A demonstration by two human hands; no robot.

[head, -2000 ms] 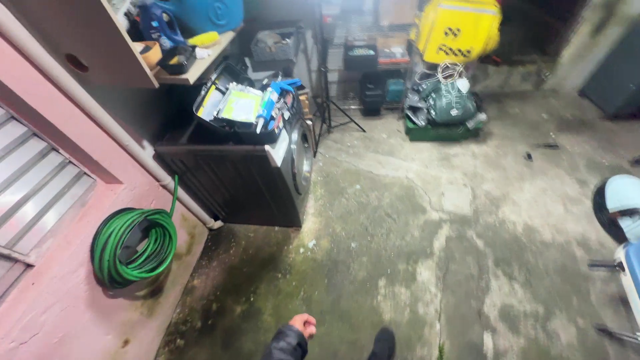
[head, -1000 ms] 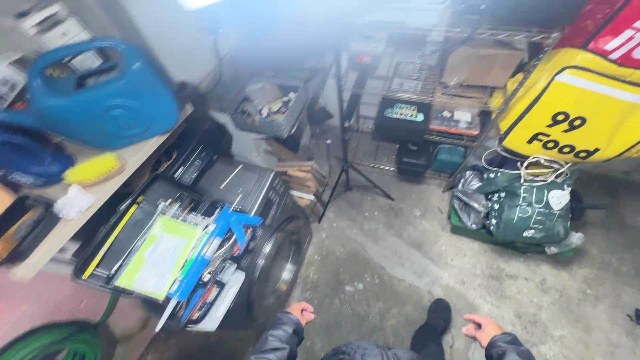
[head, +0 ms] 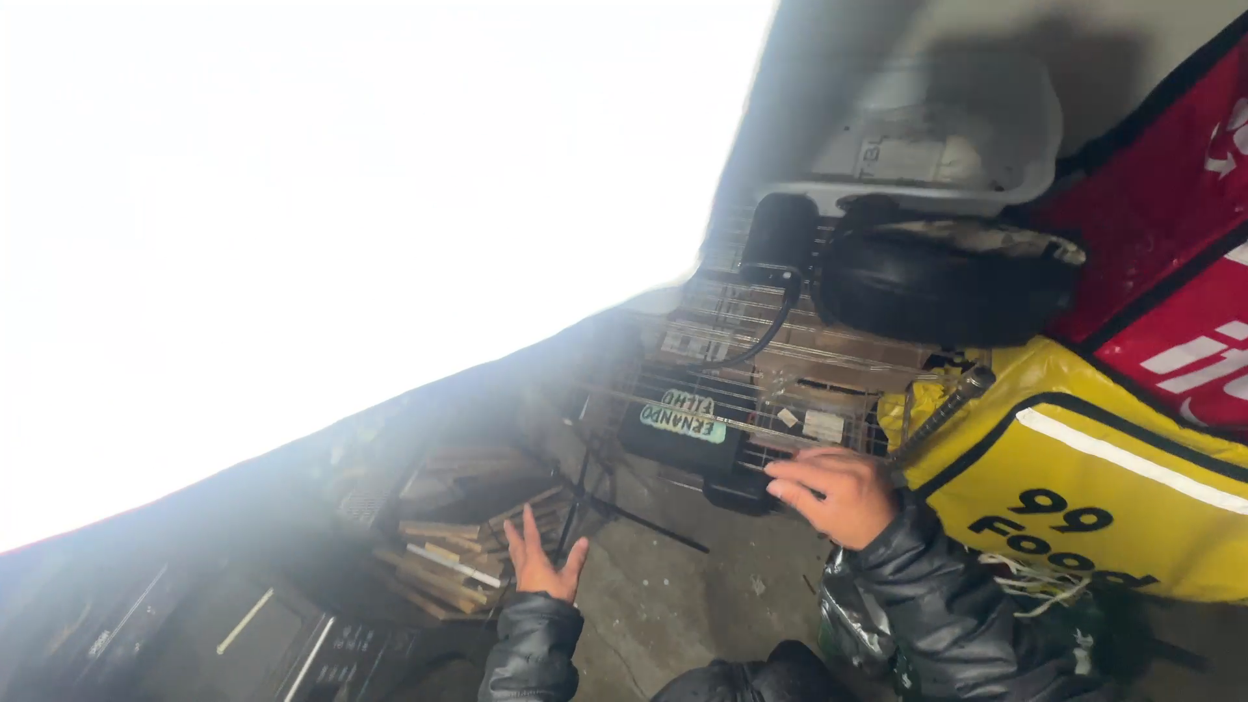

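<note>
My left hand, in a black jacket sleeve, is raised with its fingers spread and holds nothing. It appears in front of the thin legs of a black tripod stand, beside a stack of wood pieces. My right hand reaches out at the centre right, fingers together and bent forward, nothing visible in it. Behind it are a wire rack and a black case with a lettered label. A very bright white panel fills the upper left, its light washing out what lies behind.
At the right hang a yellow delivery bag and a red bag. A black tire-like ring and a translucent plastic bin sit on the rack. A dark appliance stands at lower left. Plastic wrap lies below my right forearm.
Both hands have come up from the bottom edge, the right arm now stretched forward. The view has moved nearer the rack, and the bright panel now covers much of it.
</note>
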